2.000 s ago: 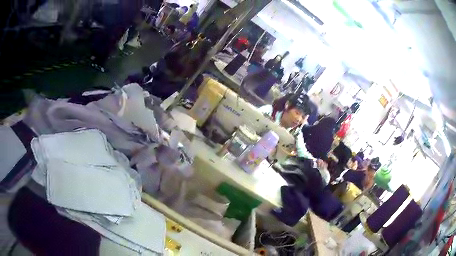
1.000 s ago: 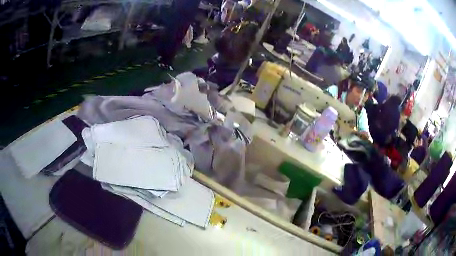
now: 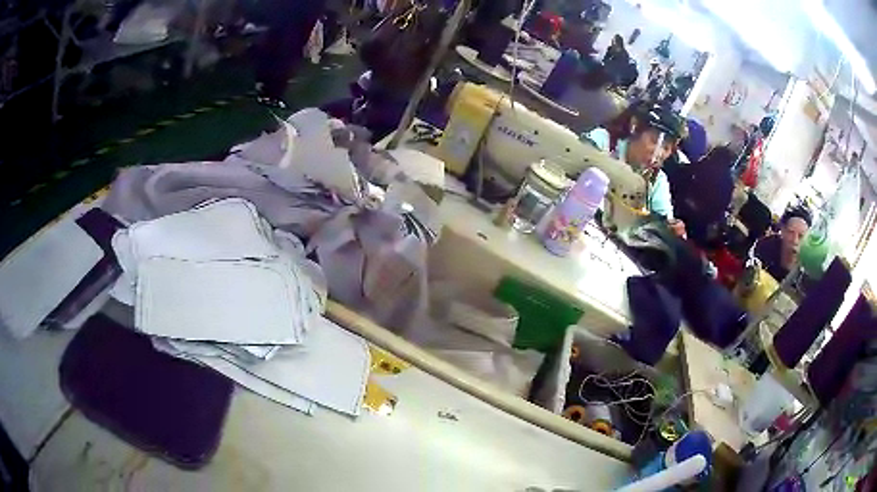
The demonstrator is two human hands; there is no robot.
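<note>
No hand is in the picture. A loose fanned pile of white panels [image 3: 221, 298] with thin dark edges lies on the white table [image 3: 317, 447], near its far edge. A dark purple panel [image 3: 144, 389] with rounded corners lies flat in front of the pile, at the left. Further left lies a white piece [image 3: 43, 269] with a dark purple strip [image 3: 91, 269] beside the pile.
A grey-lilac cloth heap [image 3: 231, 192] lies beyond the pile. A trough [image 3: 615, 394] holds bobbins and tangled thread. A blue spool [image 3: 688, 452] and white tube [image 3: 664, 476] are at bottom right. Across are a sewing machine [image 3: 538, 144], a lilac bottle [image 3: 577, 211] and a person [image 3: 649, 159].
The view has swung right and down since two seconds ago, then shifted slightly again. More of the near table shows, and the white tube has come into view. The panels look unmoved on the table.
</note>
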